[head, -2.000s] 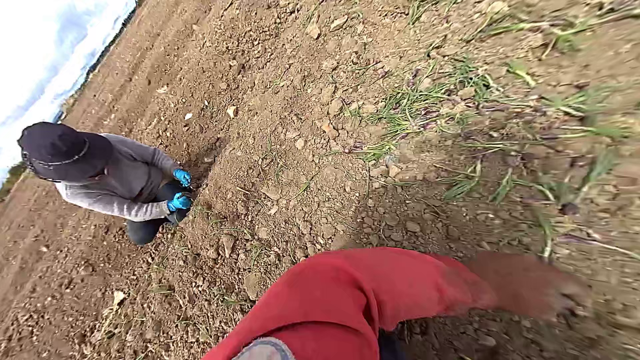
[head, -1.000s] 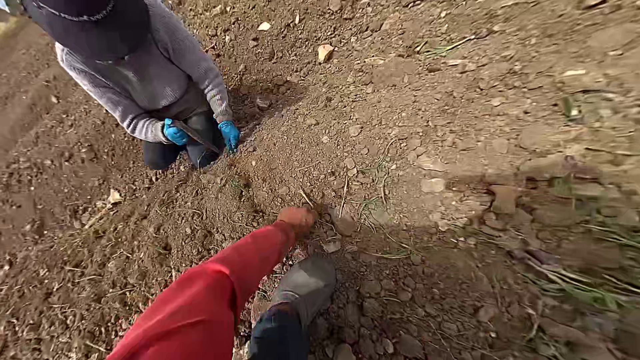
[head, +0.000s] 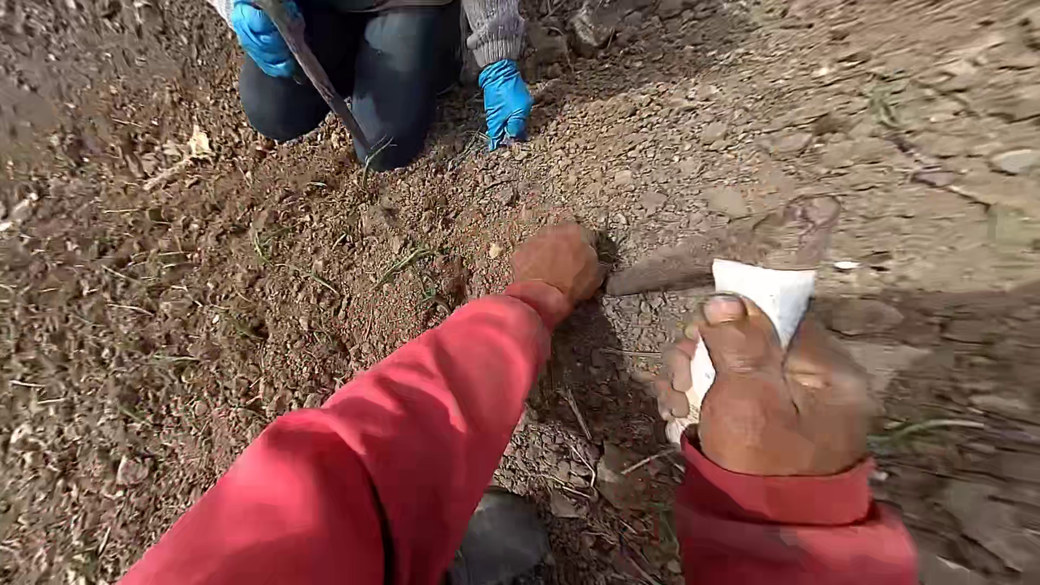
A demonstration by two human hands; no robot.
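My left hand (head: 561, 260), in a red sleeve, is lowered to the loose brown soil in the middle of the view. Its fingers are hidden, so its grip cannot be made out. A long brown thing, perhaps a wooden stick or handle (head: 662, 268), lies just right of it, blurred. At the right, my right hand (head: 764, 390) is closed around a white object (head: 768, 296), perhaps a packet, whose top stands out above the fingers. Small green seedlings (head: 402, 264) lie on the soil left of my left hand.
A co-worker kneels opposite, one blue-gloved hand (head: 505, 101) at the soil, the other (head: 264, 36) holding a long wooden stick or tool handle (head: 313, 69). My dark shoe (head: 504, 536) is at the bottom. Stones and clods cover the ground at the right.
My right hand with the white object has come into view. The co-worker appears closer as the view has shifted. Two seconds ago my outstretched arm was over the ground at the right.
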